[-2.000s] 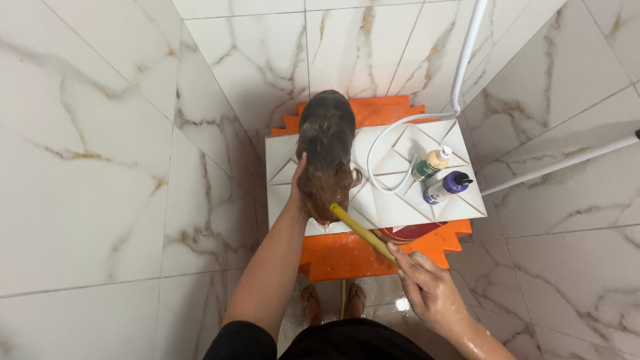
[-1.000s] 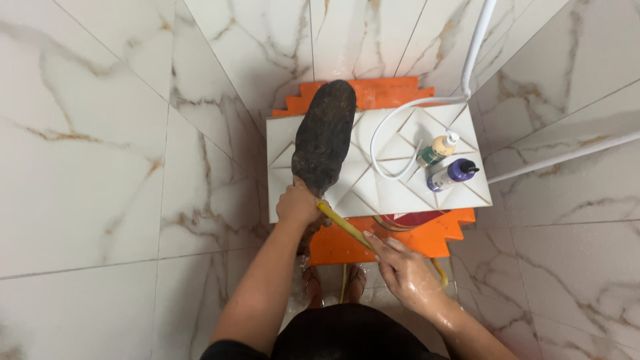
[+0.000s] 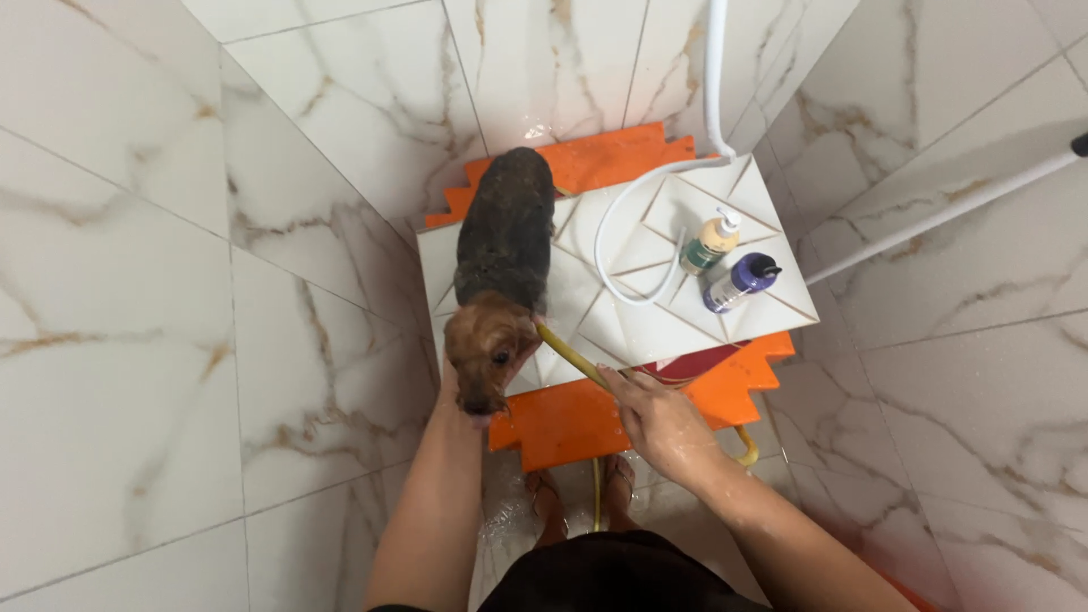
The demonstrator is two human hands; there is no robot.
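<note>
A small wet dog [image 3: 506, 229], dark on the back and brown on the head, stands on a white tile slab [image 3: 629, 331] with its face toward me. My left hand [image 3: 520, 353] is at its head and neck, mostly hidden beneath the head; whether the fingers grip cannot be seen. In my right hand [image 3: 650, 408] is a yellow hose [image 3: 569, 353], its end touching or close beside the dog's neck.
A pump bottle with a green label [image 3: 710, 244] and a purple bottle [image 3: 741, 282] stand on the slab's right, beside a white hose [image 3: 608, 255]. Orange jagged-edged boards [image 3: 565, 425] lie under the slab. Marbled tile walls [image 3: 331, 280] enclose the spot. A white pole [image 3: 943, 212] slants at right.
The dog's head, down and hidden a second ago, is now raised and in view. My left hand has gone from plain sight to beneath the head.
</note>
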